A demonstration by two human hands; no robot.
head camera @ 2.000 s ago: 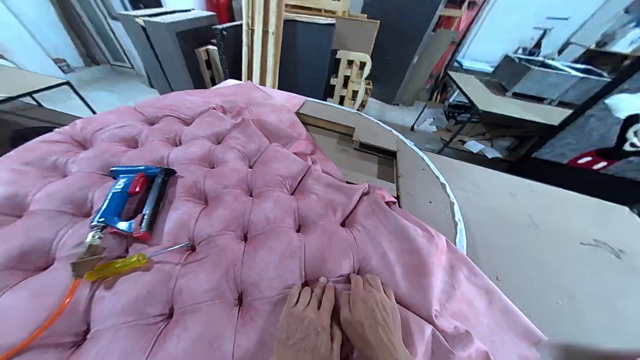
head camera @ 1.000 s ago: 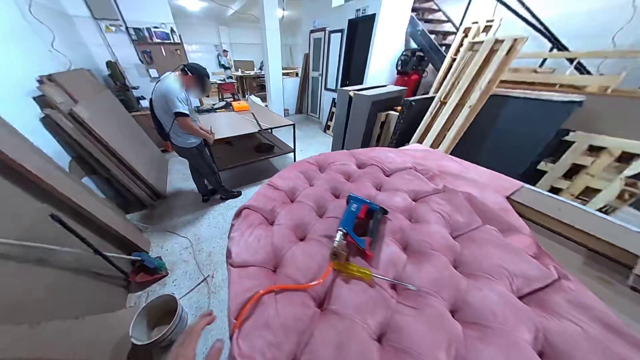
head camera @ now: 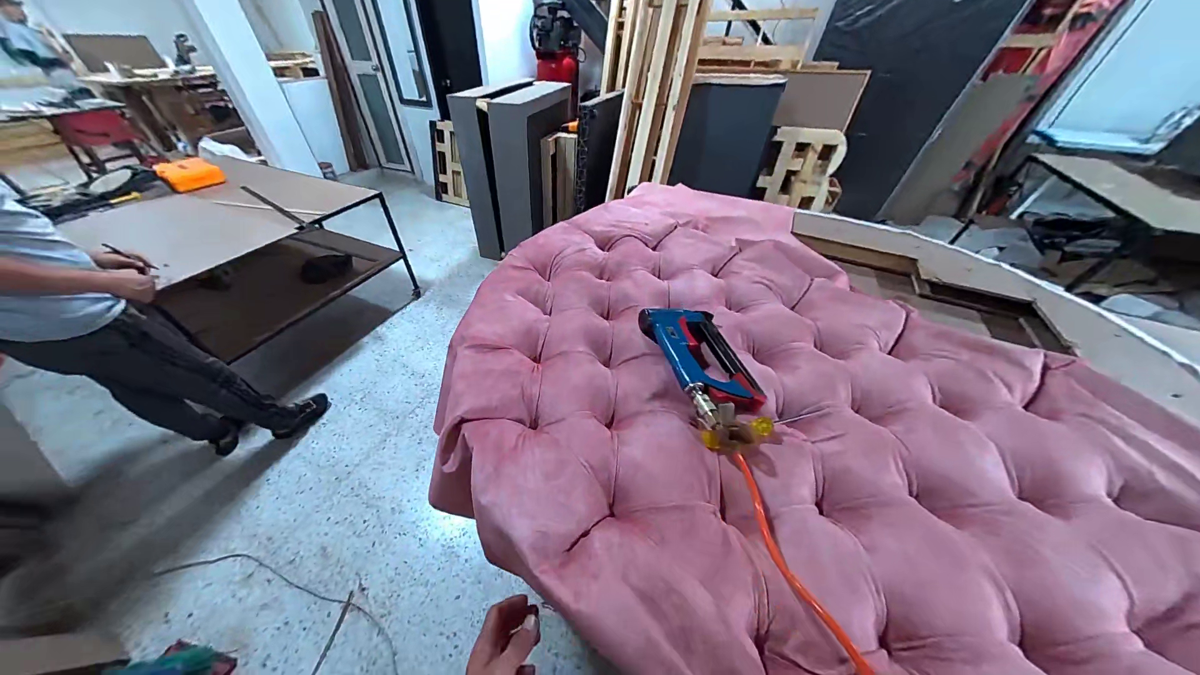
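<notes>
My left hand [head camera: 506, 637] is at the bottom edge, beside the near left edge of the pink tufted upholstery panel [head camera: 647, 553]. Its fingers are curled, and I cannot tell if something small is between them. My right hand is out of view. A blue and red pneumatic staple gun [head camera: 689, 342] lies on the tufted fabric, its metal fitting joined to an orange air hose [head camera: 783, 562] that runs to the bottom edge. Beneath the fitting is a screwdriver with a yellow handle [head camera: 762, 427], partly hidden. Beyond the fabric, part of the panel's wooden frame [head camera: 947, 251] shows.
A co-worker [head camera: 84, 309] stands at a metal-framed table [head camera: 328, 208] on the left, holding a thin tool over a board. Grey padded panels [head camera: 530, 141], upright wooden slats [head camera: 656, 103] and a red compressor [head camera: 557, 70] stand behind. A thin cord [head camera: 272, 565] lies on the speckled floor.
Two seconds ago both my hands rested on the pink fabric; now only my left hand shows, off the panel's edge. The view has swung widely.
</notes>
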